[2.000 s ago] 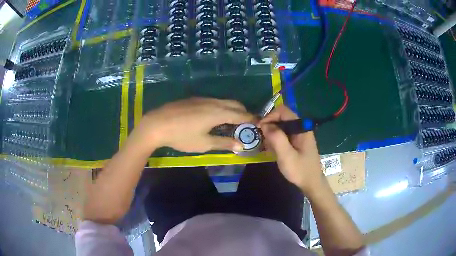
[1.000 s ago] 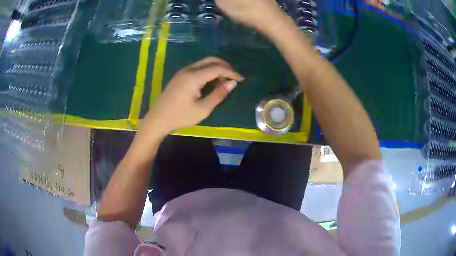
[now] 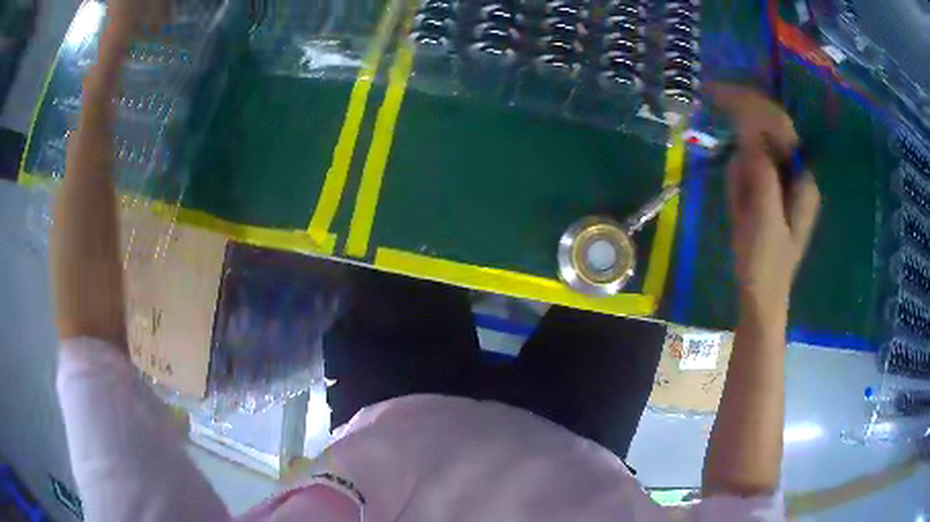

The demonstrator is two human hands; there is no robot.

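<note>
The round metal test base (image 3: pixel 598 255) lies bare at the mat's front edge, its pale centre showing and no component on it. Its slim silver connector (image 3: pixel 653 209) points up and right. My right hand (image 3: pixel 770 173) is right of the base, over the blue tape, blurred. It holds the dark test probe (image 3: pixel 797 161), whose blue band shows by the fingers. My left arm reaches up at the far left; my left hand (image 3: pixel 138 12) is blurred and cut off by the top edge, so its fingers and anything in them are hidden.
A clear tray with rows of black-and-silver components (image 3: pixel 561 41) lies at the back. More filled trays (image 3: pixel 915 265) stand at the right edge and a clear tray (image 3: pixel 143 127) at the left. Cardboard boxes (image 3: pixel 168 306) sit below the table edge. Yellow tape (image 3: pixel 489 280) borders the green mat.
The component has left the base since the oldest frame. My left hand has moved from mid-mat to the far upper left. My right hand has come back from the rear tray to the right side.
</note>
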